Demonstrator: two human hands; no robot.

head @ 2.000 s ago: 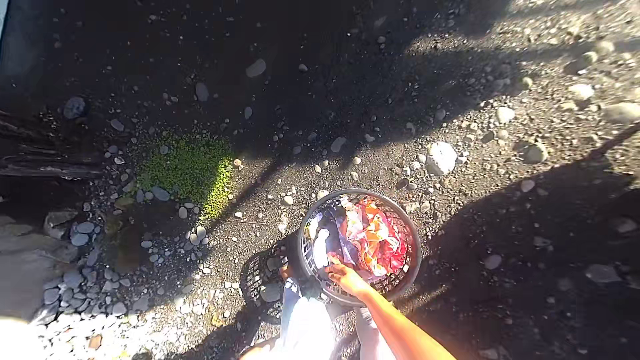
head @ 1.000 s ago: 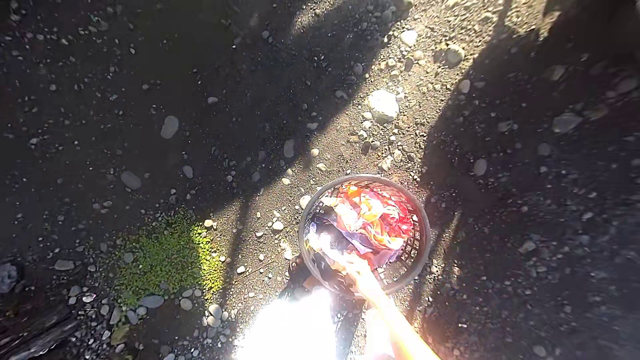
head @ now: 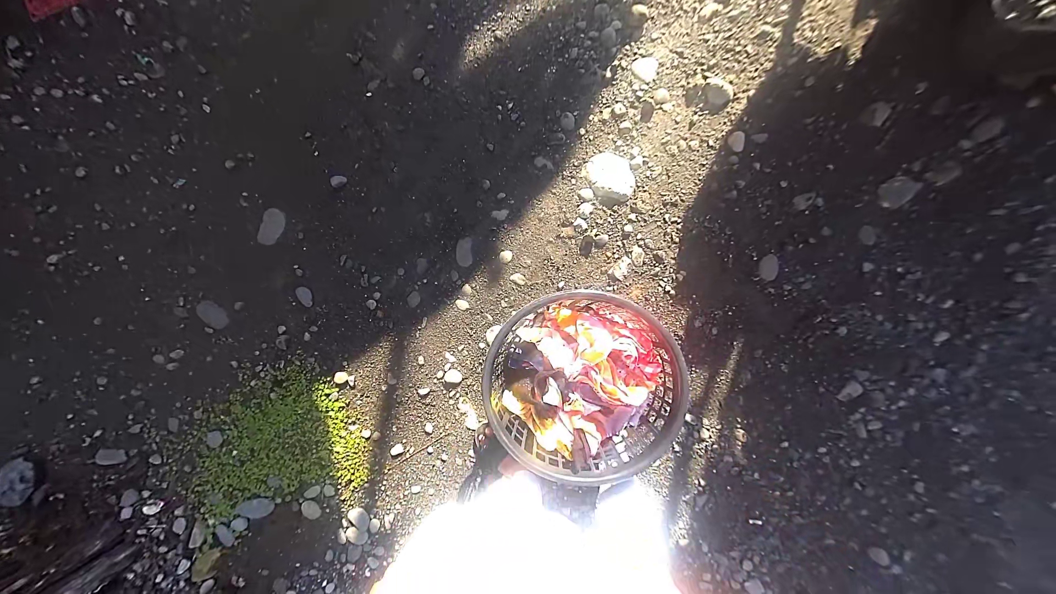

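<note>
A round grey plastic laundry basket (head: 678, 363) with lattice sides stands low in the view, right of its middle, just in front of my body. Crumpled clothes (head: 586, 371) in red, orange, white, purple and dark tones lie inside it. Strong glare washes out the area below the basket, where my light clothing shows. Neither my left hand nor my right hand can be made out; the glare may hide them.
Dark gravelly ground with scattered stones surrounds the basket. A large pale stone (head: 610, 177) lies beyond it. Low green plants (head: 280, 445) grow at the lower left, near a weathered piece of wood (head: 82, 565). Broad shadows cross the ground.
The hand and forearm that reached into the basket in the earlier frames no longer show. The clothes inside lie differently. The view has shifted over the ground.
</note>
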